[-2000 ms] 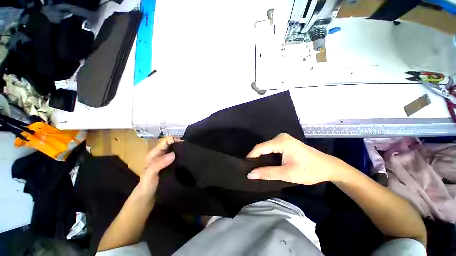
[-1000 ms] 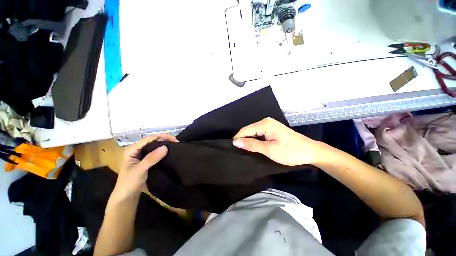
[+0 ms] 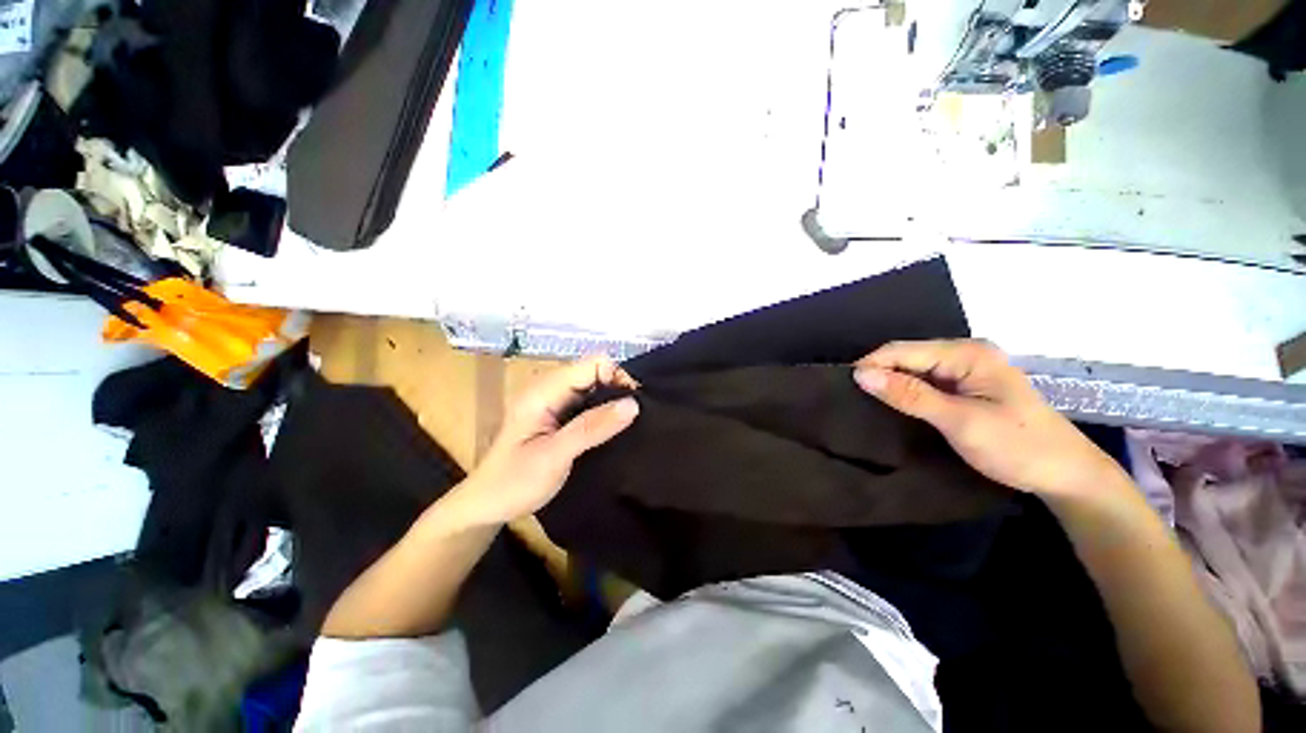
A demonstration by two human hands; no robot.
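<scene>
A dark brown-black fabric panel (image 3: pixel 759 451) is held over my lap at the table's front edge. Part of it lies on the table, with a corner pointing up and right. My left hand (image 3: pixel 566 430) pinches its upper edge between thumb and fingers. My right hand (image 3: pixel 960 408) pinches the same edge further right. The edge between the hands is drawn fairly straight, with folds below it. The fingers under the cloth are partly hidden.
The sewing machine's needle area (image 3: pixel 1038 65) is at the upper right. Stacked dark cut pieces (image 3: pixel 375 129) lie left of a blue strip (image 3: pixel 480 100). Dark cloth (image 3: pixel 215 86) is heaped far left, an orange bag (image 3: pixel 208 329) below it. Pink cloth (image 3: pixel 1232 530) lies at the right.
The view has swung left, so the table things appear further right. My hands hold the panel's edge further apart than two seconds ago, and the edge is straighter. The scissors are out of view.
</scene>
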